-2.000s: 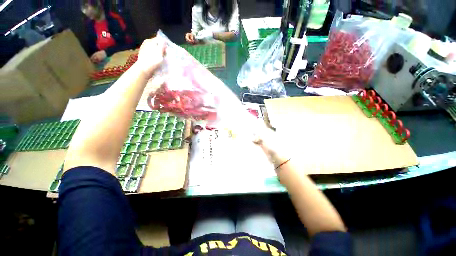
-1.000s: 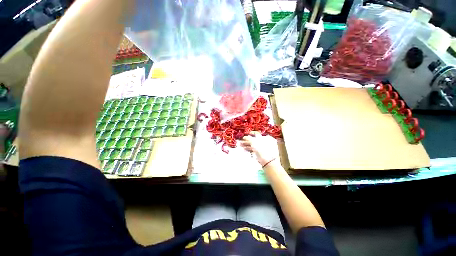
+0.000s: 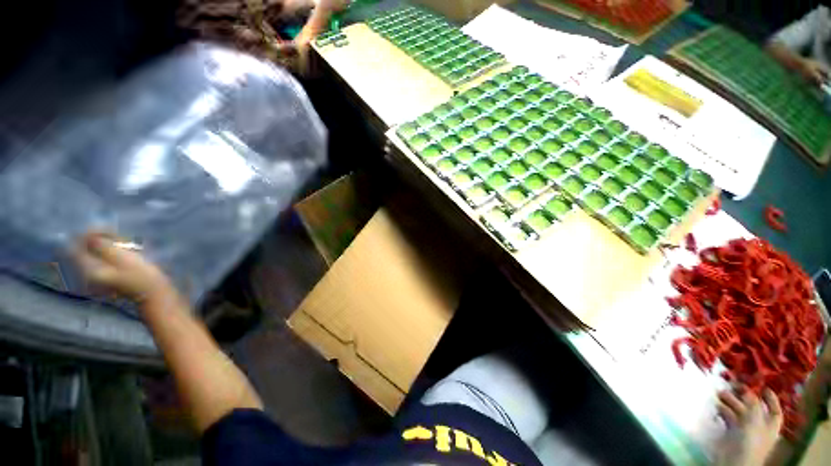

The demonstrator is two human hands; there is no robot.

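My left hand (image 3: 117, 266), blurred, grips a large clear plastic bag (image 3: 214, 150) at the left, off the bench; no red parts show in it. A pile of red loop parts (image 3: 749, 305) lies on white paper (image 3: 630, 344) at the right. My right hand (image 3: 747, 420) is at the pile's near edge with fingers bent over the paper; whether it holds a part I cannot tell. Green board panels (image 3: 565, 150) stand in close rows on a cardboard sheet (image 3: 588, 264) left of the pile.
A second group of green panels (image 3: 433, 41) lies farther left. White sheets with a yellow patch (image 3: 663, 91) lie behind the panels. An open carton (image 3: 378, 305) stands below the bench edge. Other people's hands show at top left and top right (image 3: 806, 68).
The view has turned left. The bag, held over the pile before, is now away from the bench at the left in my left hand. The red pile lies uncovered; my right hand remains beside it.
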